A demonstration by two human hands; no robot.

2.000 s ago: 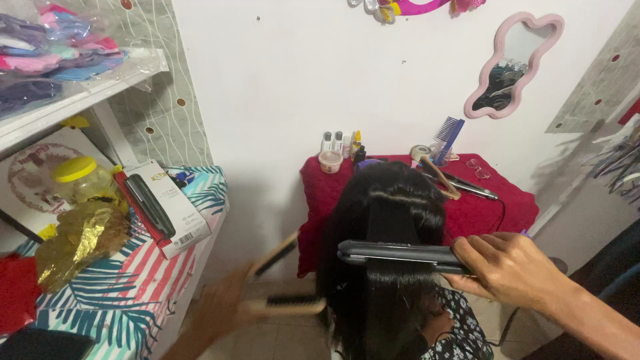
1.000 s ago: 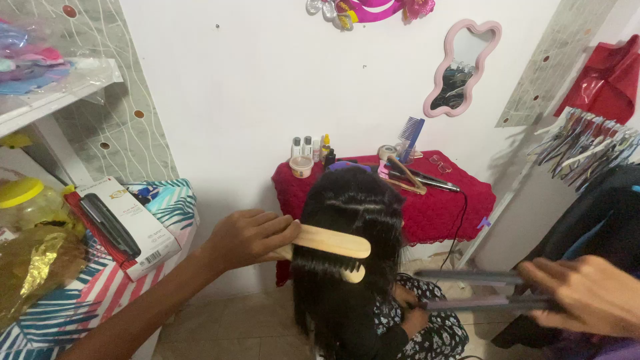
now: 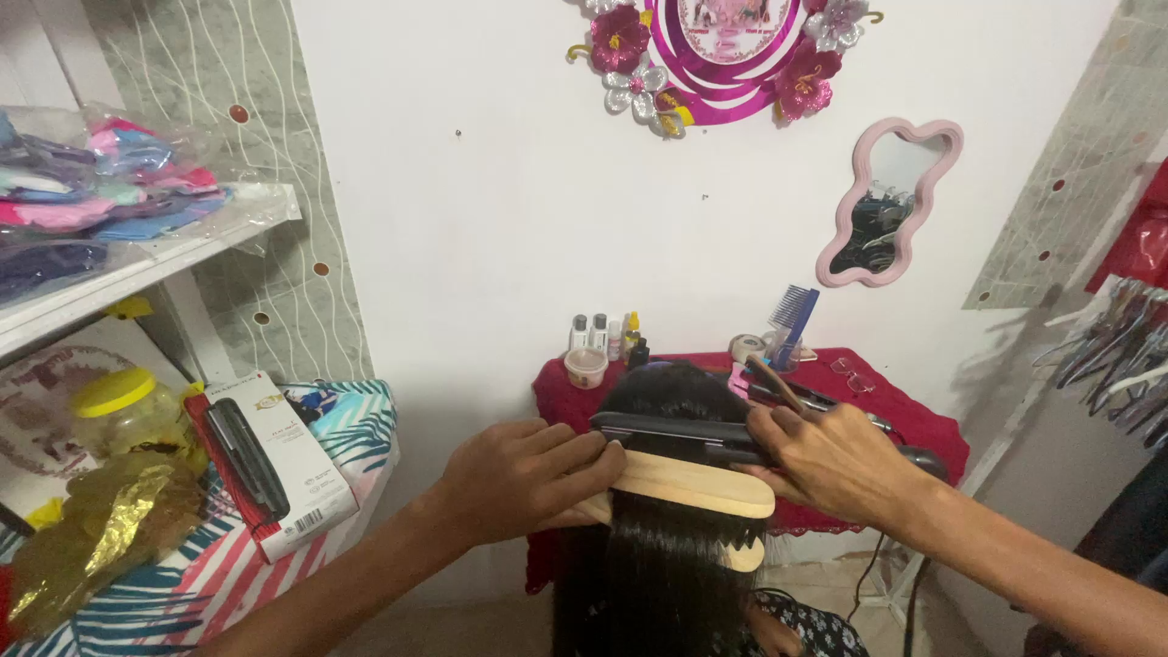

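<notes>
A person with long dark hair (image 3: 666, 584) sits in front of me, facing the wall. My left hand (image 3: 538, 474) grips a pale wooden two-armed hair brush (image 3: 698, 484), whose arms lie on either side of a section of hair; black bristles show between them. Directly above the brush, my right hand (image 3: 808, 456) holds a black hair straightener (image 3: 680, 436) across the hair near the crown. Its plates look closed around the section, though the far side is hidden. The fingers of both hands are near each other.
A red-covered table (image 3: 903, 429) beyond the head bears small bottles (image 3: 599, 336), a round tub (image 3: 586, 367), a blue comb (image 3: 797, 319) and eyeglasses (image 3: 852, 375). At left, a boxed straightener (image 3: 274, 465) lies on a patterned cloth below a shelf (image 3: 155, 265). Clothes hangers (image 3: 1122, 356) hang at right.
My right hand has brought the straightener from beside the person, its arms apart, back to the hair above the brush. My left hand still holds the brush in the hair.
</notes>
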